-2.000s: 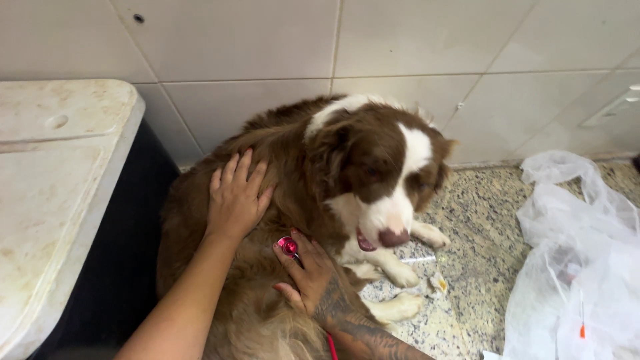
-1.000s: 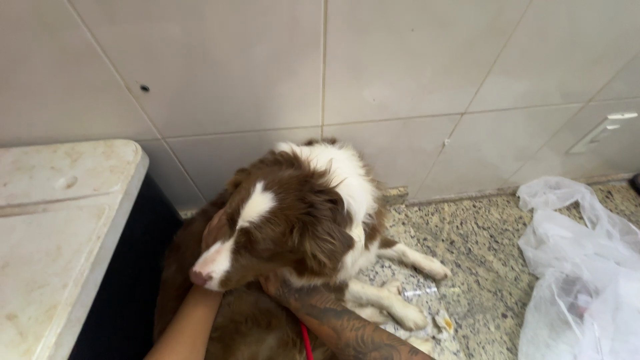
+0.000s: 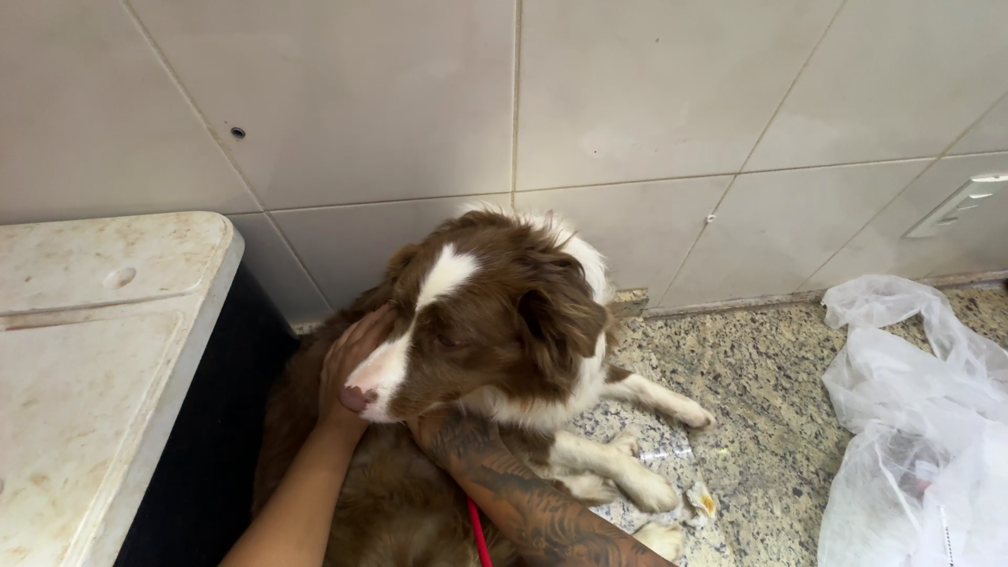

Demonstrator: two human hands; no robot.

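Note:
A brown and white dog (image 3: 504, 331) lies on a speckled granite surface, its head turned back toward the left over my forearms. My left hand (image 3: 350, 366) rests against the dog's side, partly behind its muzzle, with nothing seen in it. The tattooed right forearm reaches under the dog's chin; my right hand (image 3: 429, 425) is mostly hidden by the dog's head, so its fingers and anything in them do not show. A red cord or tube (image 3: 478, 531) runs down beside the right forearm over the dog's fur.
A stained whitish lid (image 3: 94, 370) on a black container stands at the left. White plastic bags (image 3: 921, 425) lie at the right. A small stained white wad (image 3: 700, 502) is near the dog's paws. A tiled wall (image 3: 630, 102) with an outlet plate (image 3: 957, 206) rises behind.
The dog has swung its head from facing right to the left, over my hands. The pink-red round piece at my right hand, seen two seconds ago, is now out of sight.

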